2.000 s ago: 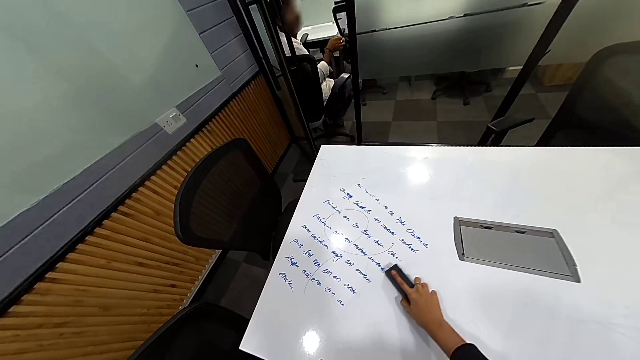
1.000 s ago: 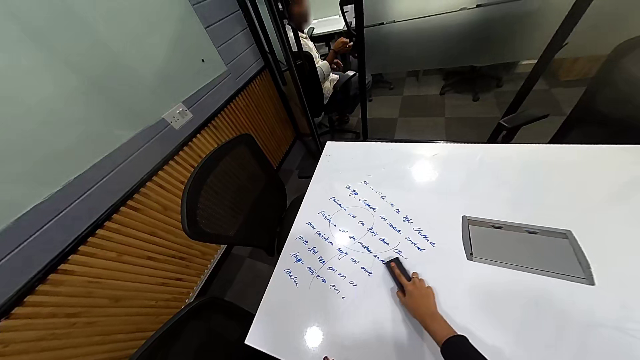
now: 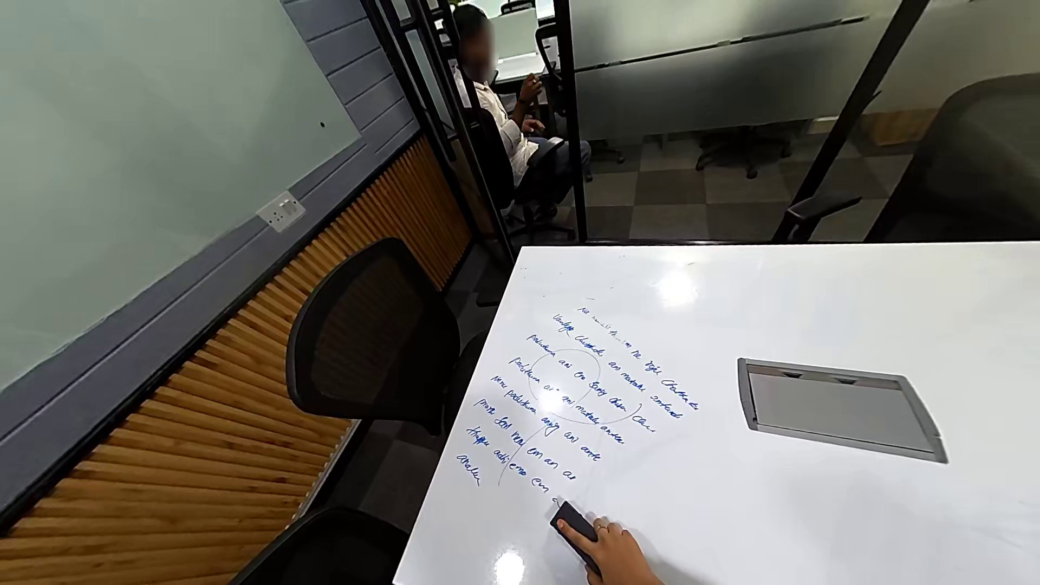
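My right hand (image 3: 615, 556) grips a black whiteboard eraser (image 3: 575, 524) and presses it on the glossy white tabletop (image 3: 780, 504). The eraser's upper end touches the end of the lowest long line of blue handwriting (image 3: 561, 398). Several slanted rows of this blue writing cover the left part of the table, with thin curved lines crossing them. A ring is on one finger of the hand. My left hand is out of the frame.
A grey-framed panel (image 3: 841, 406) is set in the tabletop at right. Black mesh chairs (image 3: 374, 333) stand along the left side, another (image 3: 975, 162) at the far right. Beyond the glass partition (image 3: 715, 73) a person (image 3: 508, 122) sits on a chair.
My right hand has moved with the eraser from the right side of the writing down to its lower end. Some letters at the ends of the lower lines are gone.
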